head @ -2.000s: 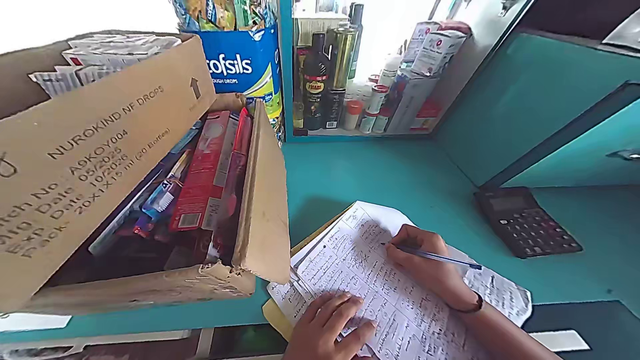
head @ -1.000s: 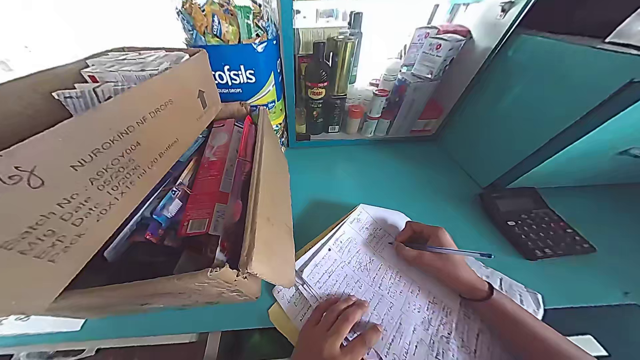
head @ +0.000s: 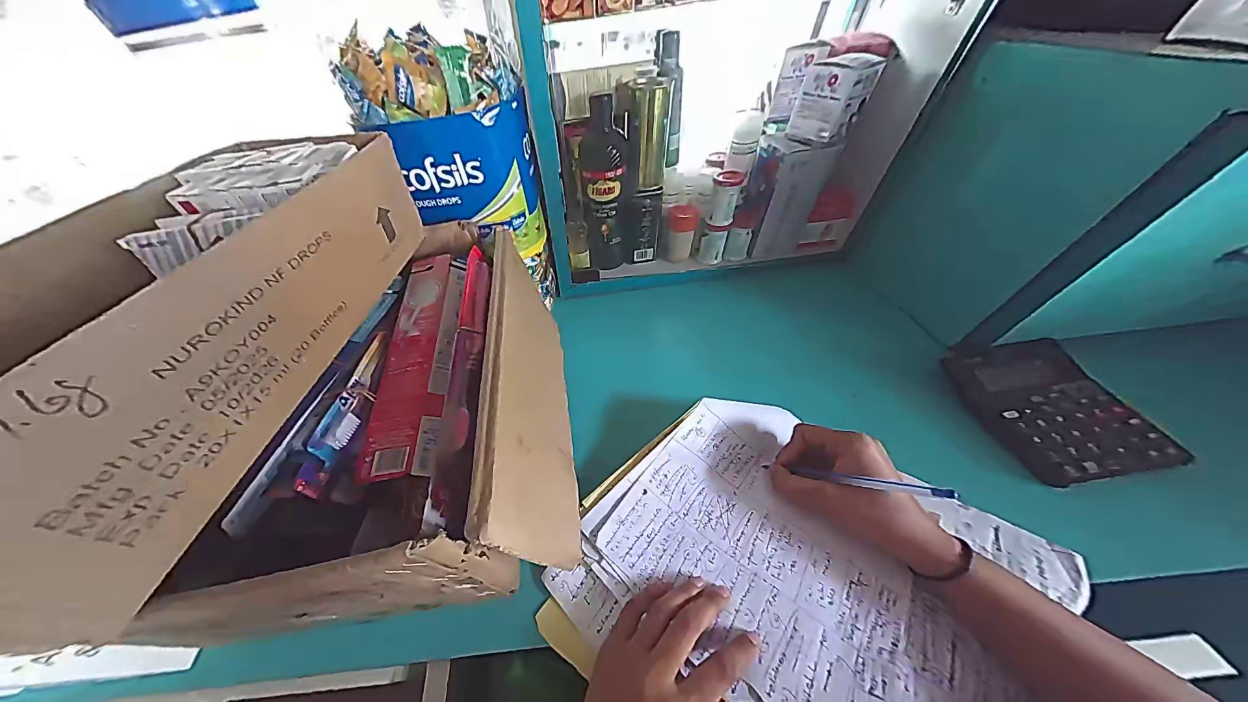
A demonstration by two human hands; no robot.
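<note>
My right hand (head: 843, 487) holds a blue ballpoint pen (head: 877, 481), its tip at the upper part of a handwritten paper sheet (head: 751, 546). My left hand (head: 673, 643) rests on the lower left of that sheet with the fingers apart, holding nothing. Under the sheet lie more papers and a yellow folder or sheet (head: 565, 634), whose edge shows at the left. A dark band circles my right wrist.
At the left stands an open cardboard box (head: 526, 409) with toothbrushes (head: 336, 429) and a red carton (head: 409, 370). Behind it is a blue tub of cough drops (head: 448, 161). A black calculator (head: 1063, 409) lies right on the teal counter (head: 702, 341). Bottles (head: 604, 185) fill a glass case.
My right hand still holds the pen over the upper part of the sheet, and my left hand has stayed on the paper. The view has shifted slightly.
</note>
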